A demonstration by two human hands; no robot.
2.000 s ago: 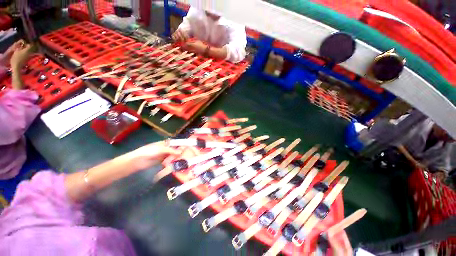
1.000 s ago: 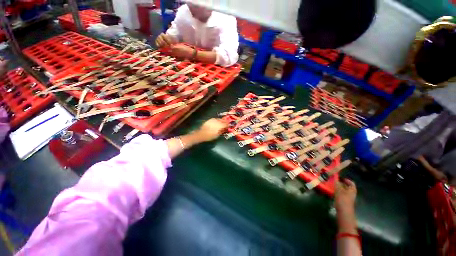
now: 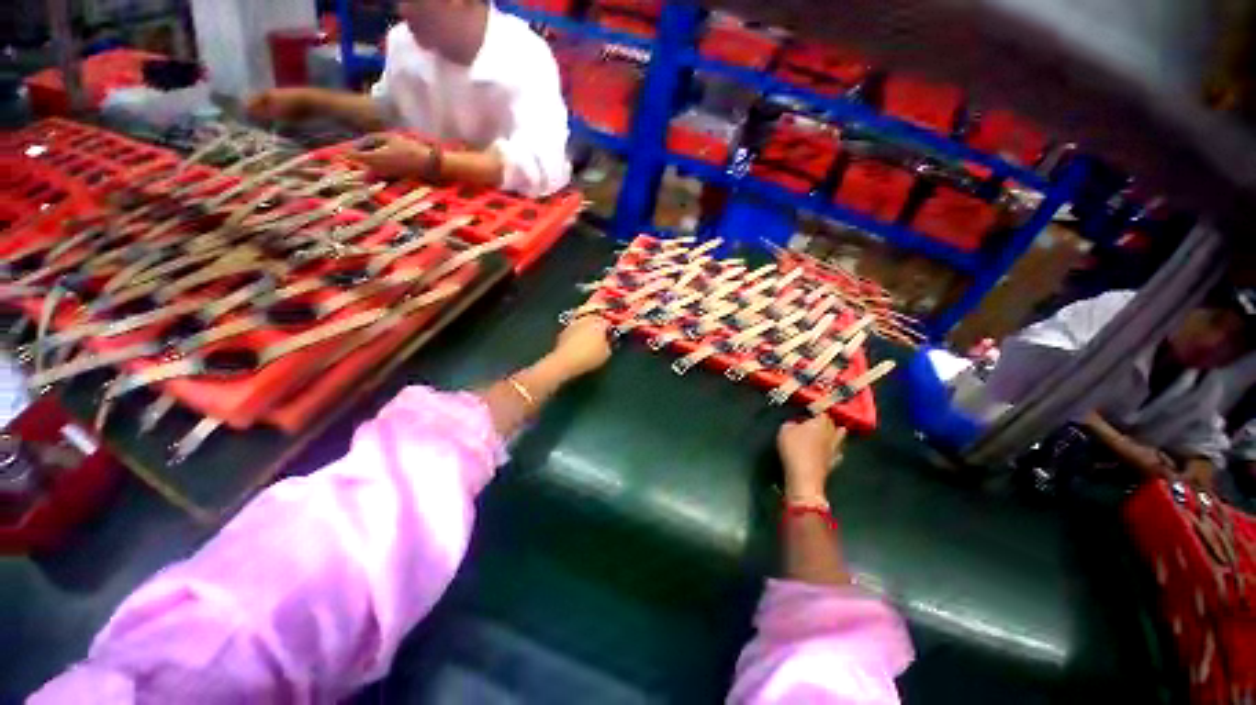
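A red-orange watch tray (image 3: 857, 408) full of strapped wristwatches (image 3: 744, 314) lies on the dark green bench, at arm's length ahead. The watches lie in slanted rows with tan straps and small dark heads. My left hand (image 3: 584, 344) is at the tray's near left corner, its fingers on the edge. My right hand (image 3: 811, 444) holds the tray's near right corner. The fingertips of both hands are partly hidden at the tray's edge.
Another red tray (image 3: 296, 393) with many watches lies at the left on a wood-edged board. A red parts box (image 3: 55, 482) is at the left edge. A person in white (image 3: 475, 103) sits across the bench. Another tray (image 3: 827, 280) lies behind mine. Blue racks (image 3: 854, 103) hold red bins. People are at the right.
Both arms have stretched forward, and the tray is farther away across the bench. The view has shifted, so the left tray and red box appear nearer the left edge.
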